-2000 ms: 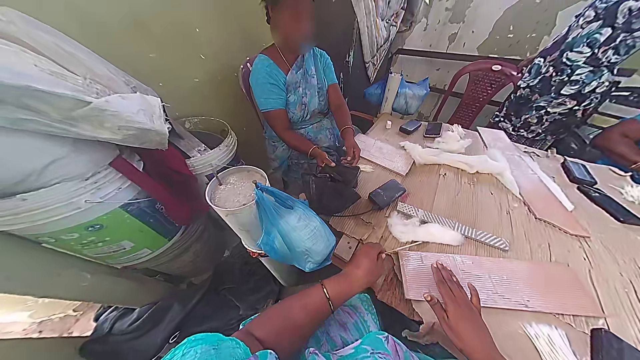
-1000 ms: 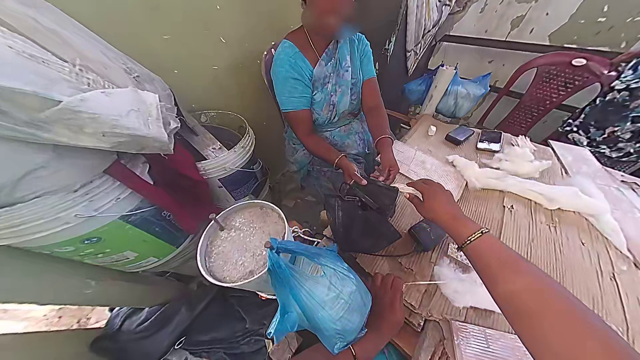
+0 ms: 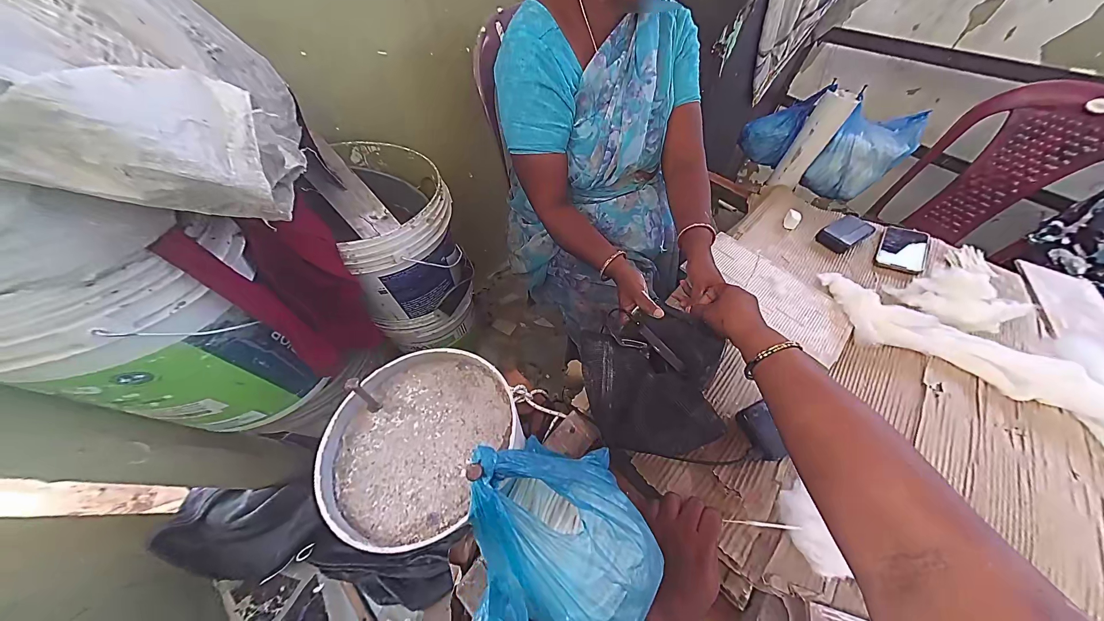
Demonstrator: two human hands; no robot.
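Observation:
My right hand (image 3: 731, 312) reaches across the table and meets the other person's hand (image 3: 700, 278) above a black bag (image 3: 642, 388) on that person's lap; what lies between the fingers is hidden. My left hand (image 3: 686, 548) is low, beside a blue plastic bag (image 3: 569, 526), its fingers curled around a thin white stick (image 3: 759, 523). The stick's far end touches a tuft of white cotton (image 3: 811, 535) on the table. The person's other hand (image 3: 636, 289) rests on the black bag near its straps.
A round container of grey material (image 3: 423, 448) stands left of the blue bag. White buckets (image 3: 397, 250) are behind it. On the corrugated cardboard tabletop (image 3: 975, 466) lie a long cotton strip (image 3: 957, 345), a phone (image 3: 902, 249) and a dark case (image 3: 843, 233). A maroon chair (image 3: 1026, 147) stands behind.
My right hand has gone from the ribbed board on the table to the other person's hand. A second ago it held something pale there. The view has swung left.

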